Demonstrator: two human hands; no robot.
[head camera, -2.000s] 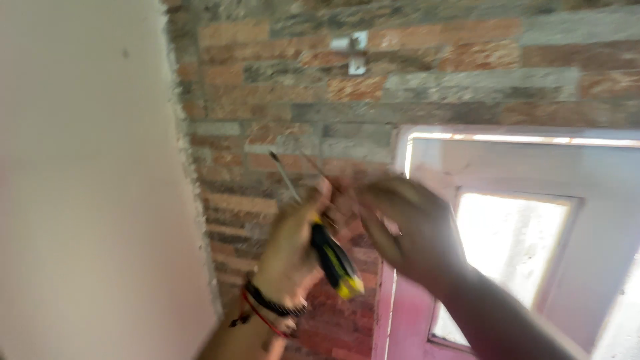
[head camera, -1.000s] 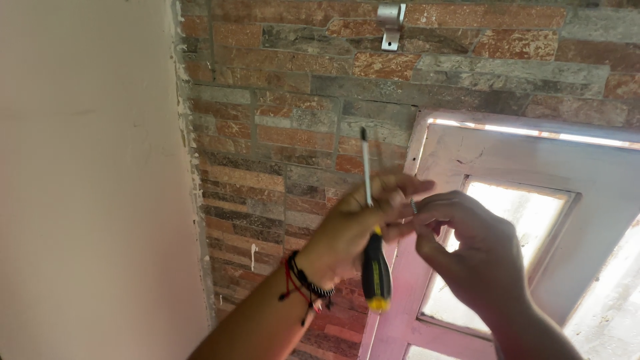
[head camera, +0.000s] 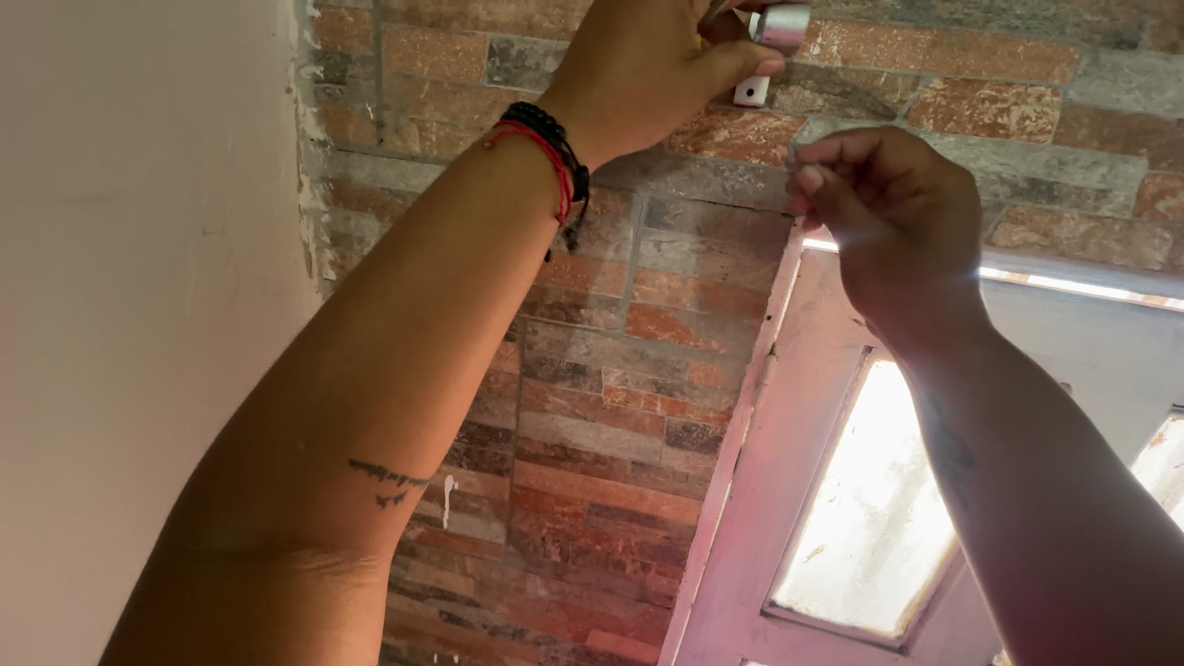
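Note:
My left hand (head camera: 647, 79), with black and red cord bracelets at its wrist, reaches to a white metal bracket (head camera: 751, 91) on the brick-patterned wall. Its thumb and fingers are at the bracket's silvery rounded part (head camera: 783, 28). A sliver of metal and a bit of yellow show between the fingers, probably the screwdriver, mostly hidden by the hand and the frame's top edge. Lower and to the right, my right hand (head camera: 902, 199) pinches thumb and fingertips together in front of the wall; a small thing seems to be between them, too unclear to name.
Brick-patterned cladding (head camera: 573, 370) covers the wall ahead. A plain pale wall (head camera: 148, 185) meets it at a rough edge on the left. Below my right hand stands a pale door (head camera: 823, 388) with bright glass panes, its frame top just under the bracket area.
My left hand has moved from in front of the door's edge up to the bracket, and the hands have come apart. The screwdriver, plainly visible earlier in my left hand, is now mostly hidden.

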